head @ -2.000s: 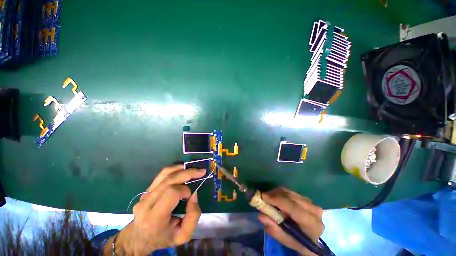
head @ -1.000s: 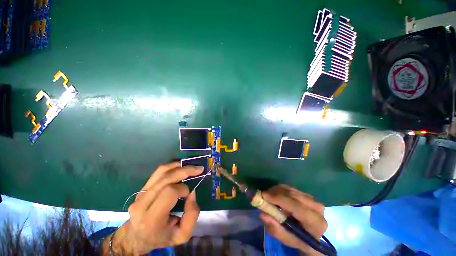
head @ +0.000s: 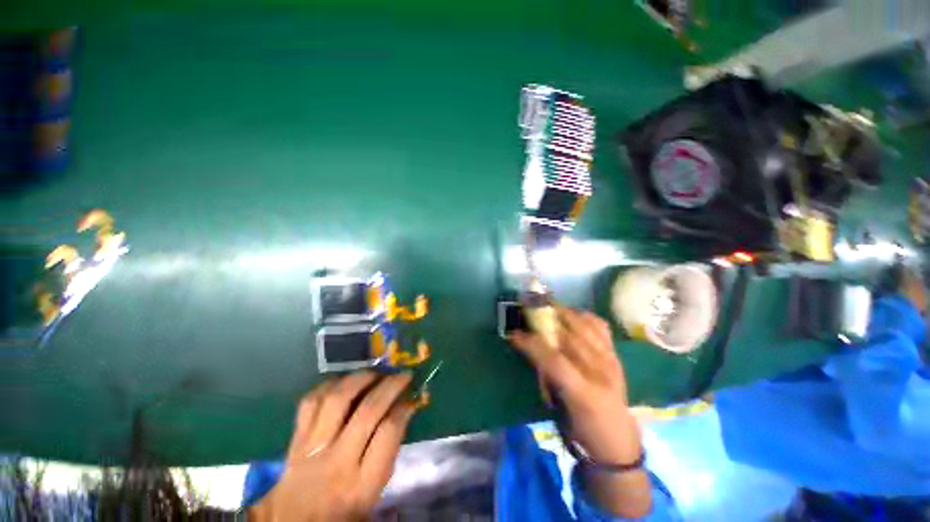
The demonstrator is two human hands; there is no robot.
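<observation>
The blue PCB strip (head: 381, 324) lies in front of me with two dark LCD modules on its left side and orange tabs on its right. My left hand (head: 347, 433) lies over the strip's lower end and hides it; a short piece of solder wire (head: 433, 377) sticks out by its fingertips. My right hand (head: 576, 362) holds the soldering iron (head: 543, 318), its tip pointing away from me. My right fingertips are at a loose LCD module (head: 511, 318), partly hidden by the hand. The view is blurred.
A stack of LCD modules (head: 563, 153) stands beyond my right hand. The white cup (head: 632, 303) and black fan (head: 653, 209) are to the right. Another strip (head: 82, 285) and blue panels (head: 26, 107) lie left. Another person's blue sleeve (head: 816, 377) is at right.
My right hand has left the strip and moved to the loose module, with the iron now pointing away. My left hand has flattened over the strip's lower end. The view has shifted and blurred.
</observation>
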